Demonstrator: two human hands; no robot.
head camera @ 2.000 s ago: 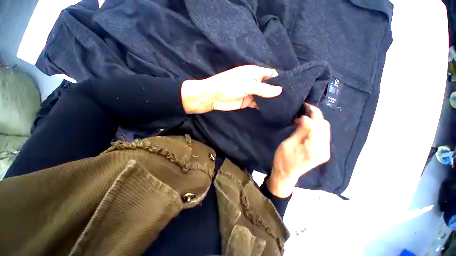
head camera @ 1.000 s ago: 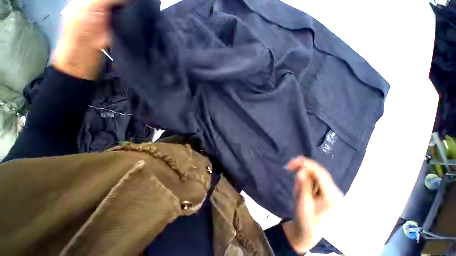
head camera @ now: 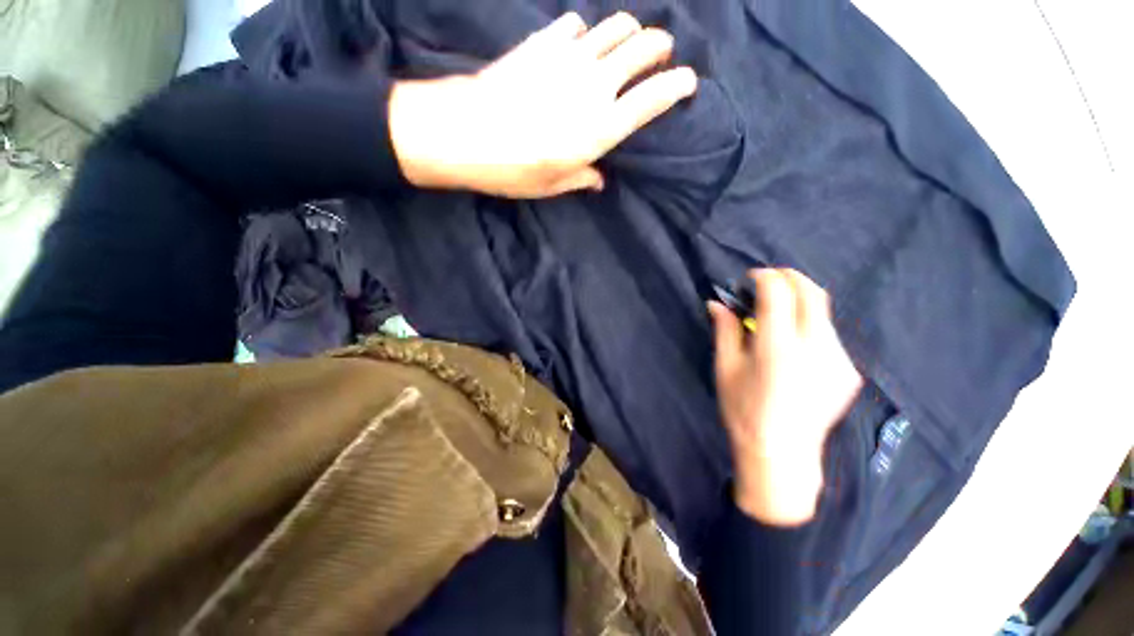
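Observation:
The dark navy garment (head camera: 821, 186) lies spread and folded in front of me. My left hand (head camera: 547, 112) rests flat on it with the fingers apart, holding nothing that I can see. My right hand (head camera: 783, 385) is over the cloth and holds the thread snips (head camera: 734, 298); their dark blades and a bit of yellow show between thumb and fingers, and the rest is hidden. A small dark label with pale printing (head camera: 890, 442) lies on the garment to the right of my right hand.
The white table (head camera: 1069, 410) curves around the garment at the right. A crumpled black garment (head camera: 292, 292) with a pale printed patch lies at the left by my lap. Pale green bundles (head camera: 93, 68) are at the upper left. Part of a rack shows at the lower right.
My left hand has come down from the upper left and opened on the cloth. My right hand has moved up a little, and the snips now show. The garment has shifted right and lies flatter.

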